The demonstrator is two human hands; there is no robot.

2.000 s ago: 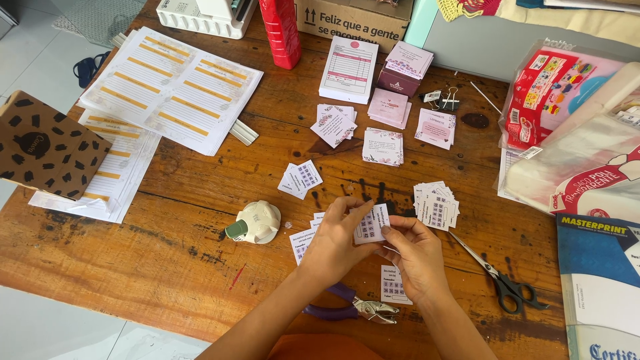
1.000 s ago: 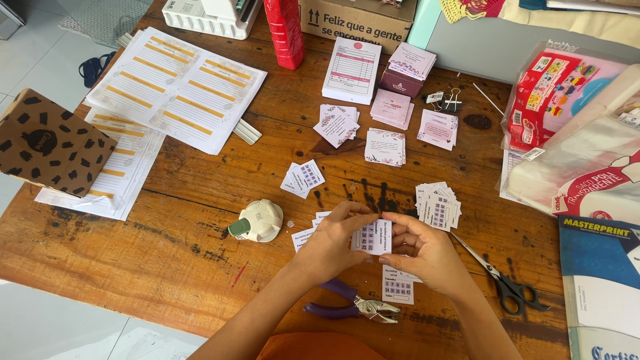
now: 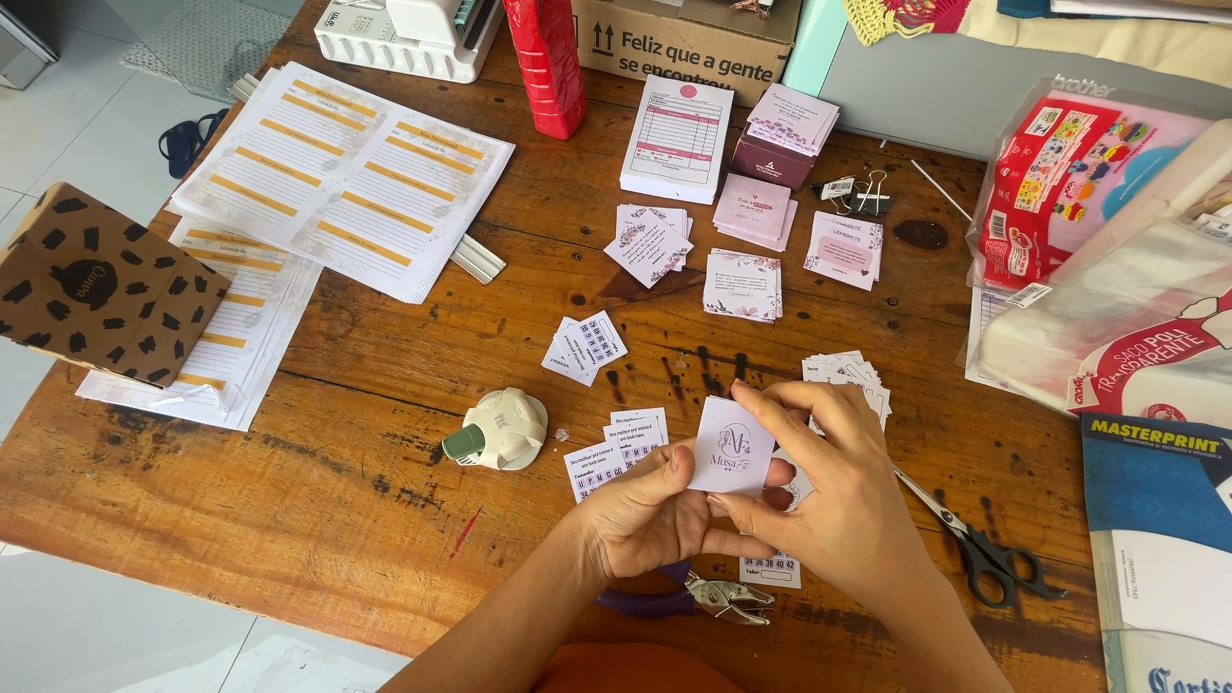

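My left hand [image 3: 654,510] and my right hand [image 3: 828,472] hold a small lilac card [image 3: 731,445] between them, its printed logo side up. My left thumb presses its lower left edge, and right fingers touch its right side and upper corner. Whether it is one card or a thin stack, I cannot tell. Small printed tag cards [image 3: 616,452] lie left of my hands, partly covered by them. A purple-handled hole punch [image 3: 722,597] rests below. Another pile of cards [image 3: 847,371] lies behind my right hand. Scissors [image 3: 972,539] with black handles are to its right.
A white-and-green corner punch or similar tool [image 3: 505,428] stands left, near a few tag cards [image 3: 584,346]. Card stacks [image 3: 743,284] and an order pad [image 3: 677,140] lie farther back. Printed sheets [image 3: 346,183] and a patterned box [image 3: 111,284] are at left, plastic packages [image 3: 1068,192] at right.
The card in my hands showed its tag print two seconds ago; now its logo side is up. My right hand's fingers have shifted to its top corner and lower edge.
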